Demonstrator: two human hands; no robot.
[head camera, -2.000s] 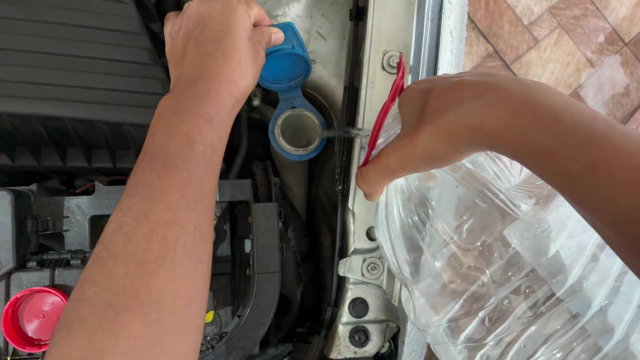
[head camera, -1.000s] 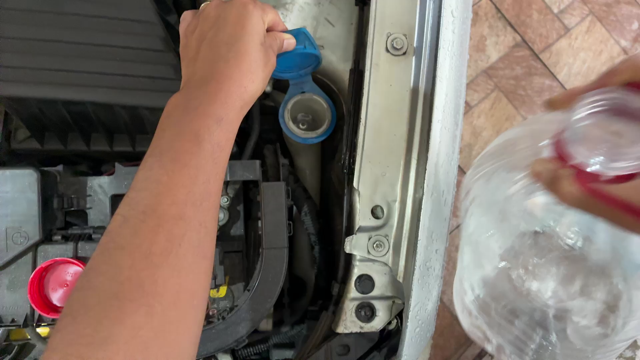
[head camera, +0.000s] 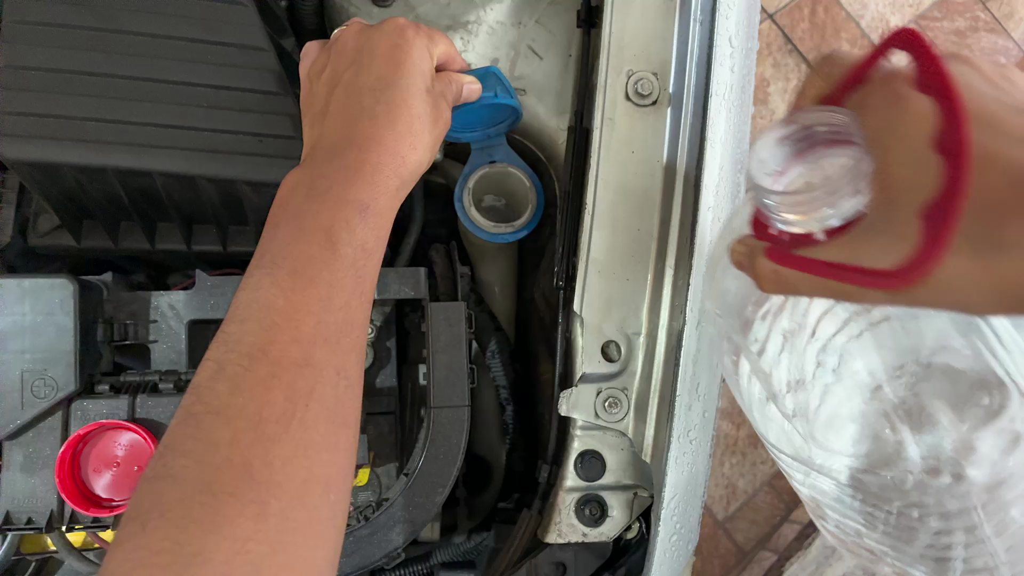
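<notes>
My left hand (head camera: 380, 100) pinches the raised blue flip cap (head camera: 486, 108) between thumb and fingers. Below the cap, still joined to it, is the round filler neck (head camera: 500, 198) of a reservoir, uncovered, with a blue rim. At the right, my right hand (head camera: 888, 184), blurred, holds a large clear plastic jug (head camera: 896, 432) close to its neck. The jug's uncapped mouth (head camera: 812, 172) points up toward the camera, and its red handle (head camera: 948, 176) loops about the hand. A red screw cap (head camera: 108, 466) lies upturned on the black battery-side cover.
A black ribbed air filter housing (head camera: 144, 88) fills the upper left. The car's metal inner fender rail (head camera: 632, 240), with bolts, runs beside the filler neck. Beyond the wet white fender edge (head camera: 688, 384) is a tiled floor (head camera: 752, 448).
The jug and my right hand have moved away from the filler neck to the right, past the fender. The stream seen at the neck earlier is gone. My left hand still holds the blue cap.
</notes>
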